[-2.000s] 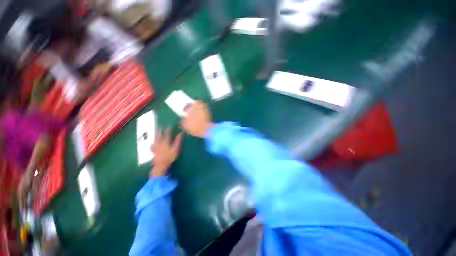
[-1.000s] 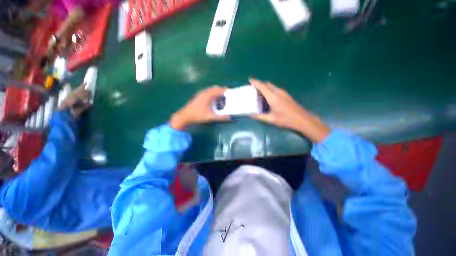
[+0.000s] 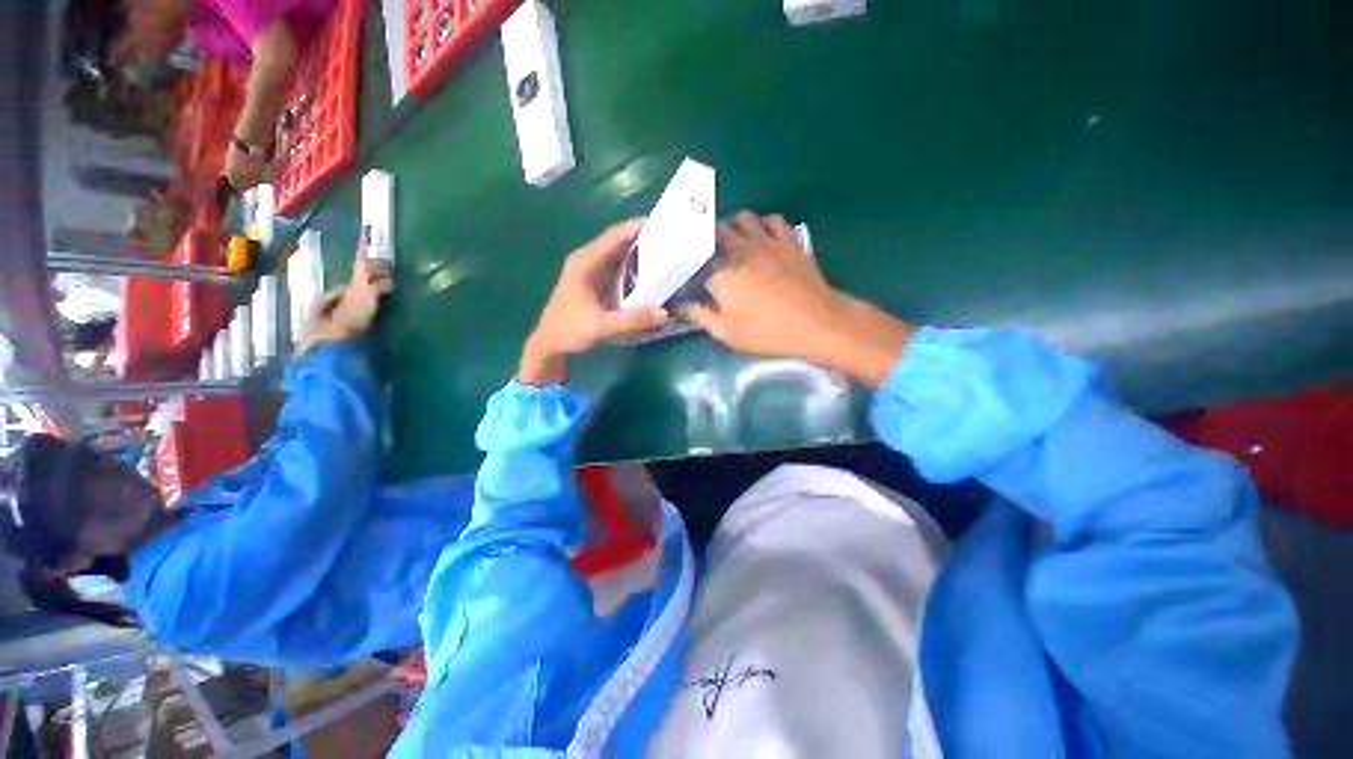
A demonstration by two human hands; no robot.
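My left hand (image 3: 594, 301) grips a white box lid (image 3: 678, 230), tilted up with its far end raised above the green belt. A dark round picture shows on the lid near my left fingers. My right hand (image 3: 775, 289) lies over the box base, fingers bent around it. Only a small white end of the base (image 3: 803, 237) shows beyond my right fingers, and a thin edge shows under the lid. The inside of the box is hidden by my right hand.
A closed white box (image 3: 536, 92) lies at the far left on the green belt (image 3: 979, 237). Another box (image 3: 824, 9) is cut off at the top edge. Red watch trays (image 3: 319, 111) stand at upper left. A worker in blue (image 3: 319, 519) at left touches a box (image 3: 379, 218).
The white box was held level between both hands; its lid is now tilted up in my left hand, and my right hand has moved over the base. The belt's boxes have shifted in view.
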